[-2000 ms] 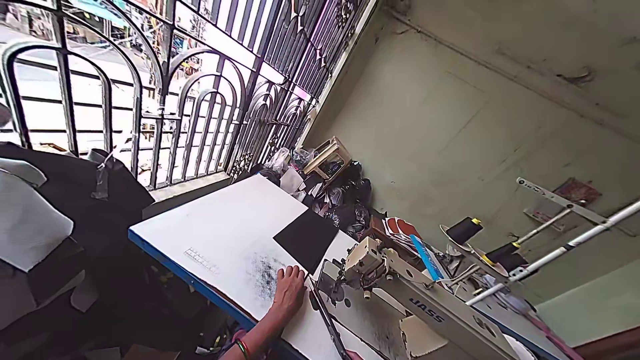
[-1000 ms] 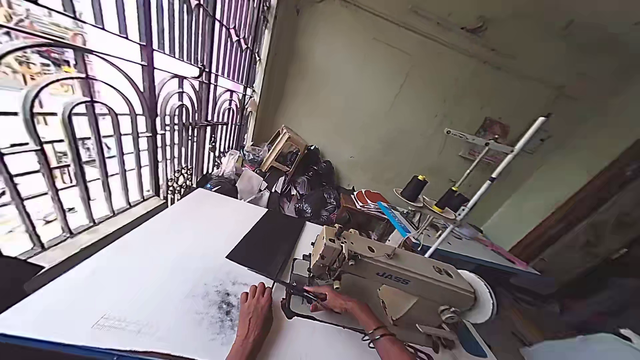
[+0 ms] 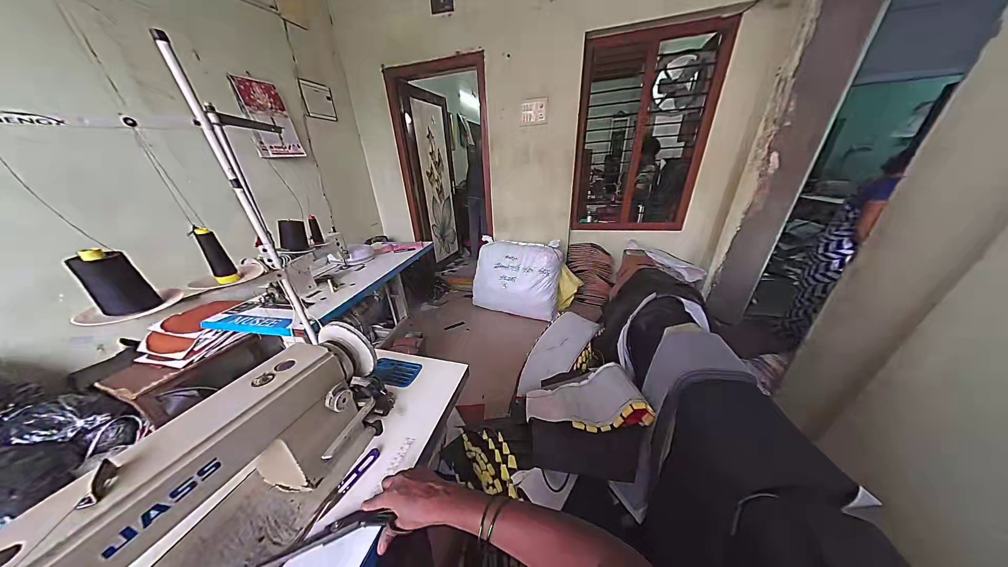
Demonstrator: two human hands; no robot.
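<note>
My right hand (image 3: 413, 504) is at the bottom centre, over the near edge of the white sewing table (image 3: 441, 382), with bangles on its wrist. Its fingers are closed round the end of a long dark tool (image 3: 335, 535), whose exact kind is unclear. Just beyond the fingers, a purple-handled tool (image 3: 358, 472) lies beside the bed of the beige sewing machine (image 3: 213, 457). The machine's arm slants across the lower left, its handwheel (image 3: 346, 350) towards the middle. My left hand is out of view.
Black thread cones (image 3: 114, 283) stand at left, near a second sewing table (image 3: 358, 276). Rolls and stacks of dark and grey material (image 3: 732, 425) fill the right. A white sack (image 3: 517, 279) sits by the doorway. A person (image 3: 835, 236) is at far right.
The view has swung far to the right, away from the window grille. Both hands showed at the machine one second ago; now only my right hand shows, at the table's edge.
</note>
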